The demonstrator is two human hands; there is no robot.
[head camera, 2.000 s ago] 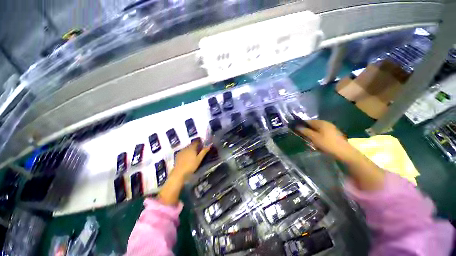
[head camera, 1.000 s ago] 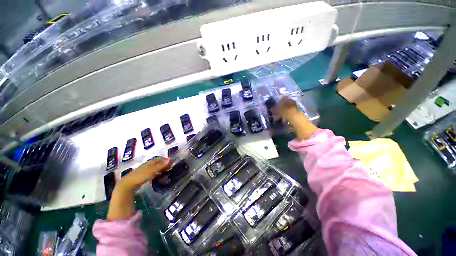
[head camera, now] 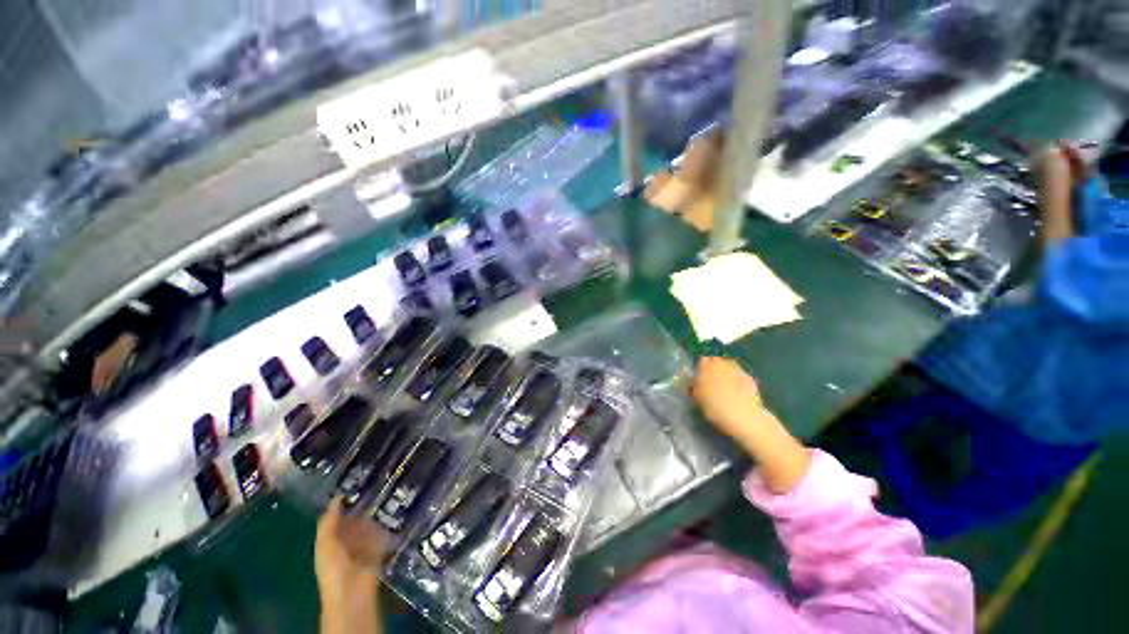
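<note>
A clear blister tray (head camera: 464, 477) full of black phones lies tilted in front of me, with their pale-labelled backs up. My left hand (head camera: 349, 545) is at the tray's lower left edge, its fingertips against the tray or a phone; whether it grips is unclear. My right hand (head camera: 728, 394) is off to the right of the tray, below the yellow sheets (head camera: 735, 297), fingers closed together around a small dark thing that barely shows at the fingertips. Another clear tray (head camera: 570, 242) behind holds several phones and some empty pockets.
Rows of small phones (head camera: 275, 375) stand on a white board (head camera: 136, 520). A power strip (head camera: 415, 109) hangs on the rail. A metal post (head camera: 743, 136) and cardboard (head camera: 691, 186) stand behind. A co-worker's blue sleeve (head camera: 1075, 260) is at right beside another tray (head camera: 935, 235).
The view has swung right, bringing in the co-worker. My right hand has left the rear tray and moved right and nearer. More phones sit in the rear tray than two seconds ago.
</note>
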